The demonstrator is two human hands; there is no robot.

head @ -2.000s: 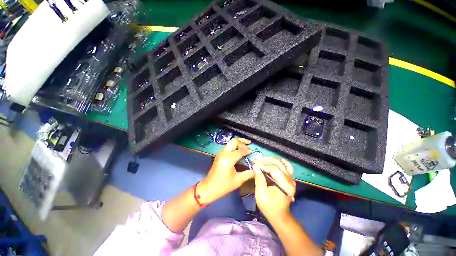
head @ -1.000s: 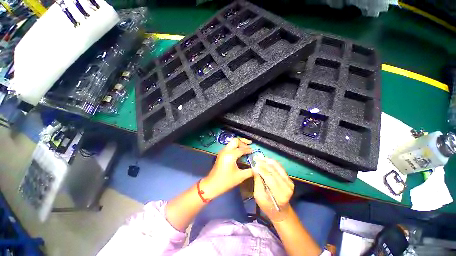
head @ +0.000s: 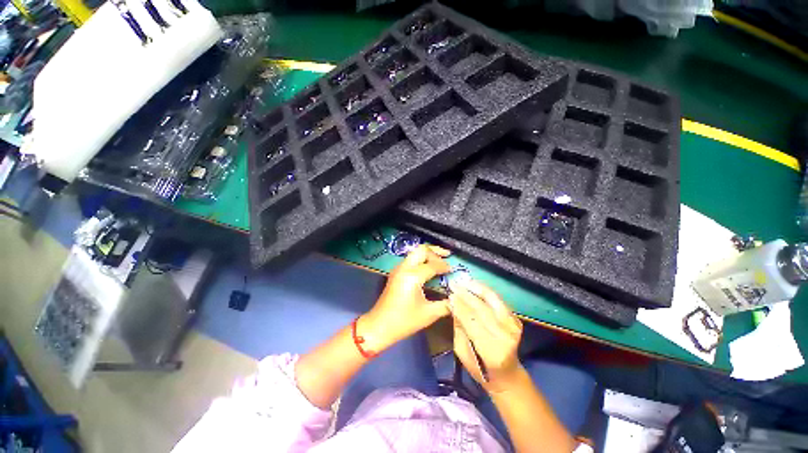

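Observation:
My left hand (head: 406, 296) holds a small watch case (head: 447, 281) between thumb and fingertips, over my lap at the bench's front edge. My fingers mostly hide the case. My right hand (head: 487, 327) is close against it, holding a thin, dark, pen-length tool (head: 481, 361) whose rear end shows below the palm. The tool's tip is hidden at the case. Small loose housing parts (head: 405, 244) lie on the green bench just beyond my left hand.
Black foam trays (head: 509, 208) lie stacked askew ahead, with small parts in some pockets. Clear blister trays (head: 168, 150) and a white foam block (head: 115, 80) are at left. A bottle (head: 749, 277), a white wipe (head: 766, 343) and a dark frame (head: 702, 328) on paper are at right.
The tool in my right hand has turned from slanting right to nearly upright, and the right-hand fingers have shifted. My left hand keeps its hold. The view has shifted slightly.

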